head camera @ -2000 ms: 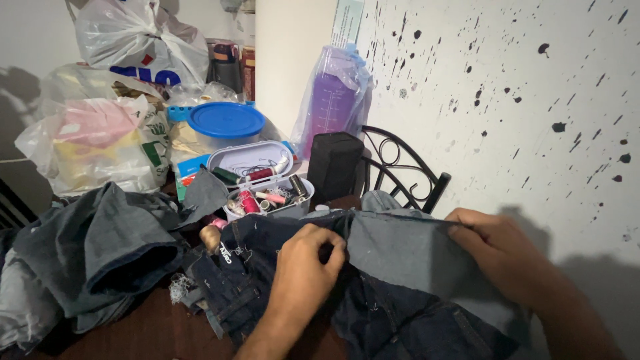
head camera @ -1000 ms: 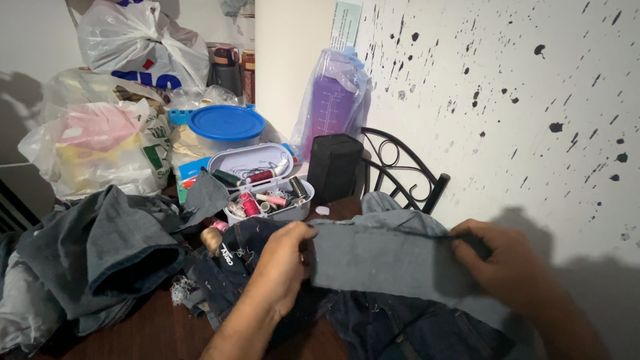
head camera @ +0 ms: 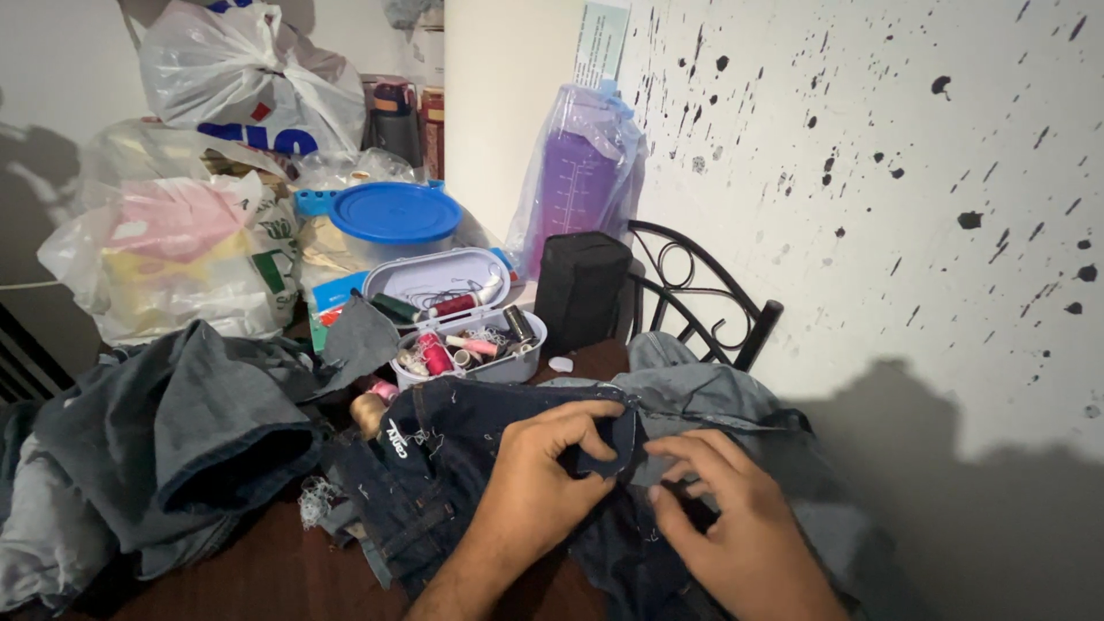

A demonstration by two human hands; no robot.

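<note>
Dark blue denim (head camera: 466,418) lies across the table's near middle, with cut threads and white lettering on it. My left hand (head camera: 552,474) pinches its folded edge between thumb and fingers. Close on the right, my right hand (head camera: 720,509) hovers with thumb and fingers apart, and no cloth shows between them. Grey-blue denim (head camera: 707,388) lies behind and under that hand. An open lavender sewing box (head camera: 509,371) holds several thread spools, among them a pink spool (head camera: 434,354). A tan thread spool (head camera: 368,415) rests beside the dark denim.
Grey denim (head camera: 172,431) is heaped at left on the dark wooden table (head camera: 250,569). Behind stand stuffed plastic bags (head camera: 181,259), a blue-lidded tub (head camera: 395,213), a black case (head camera: 582,285) and a bagged purple bottle (head camera: 578,181). A black metal chair (head camera: 750,336) is against the wall.
My right hand has let go of the grey-blue cloth and moved left, close to my left hand. The grey-blue panel stretched between the hands a second ago is lowered, and more dark denim shows.
</note>
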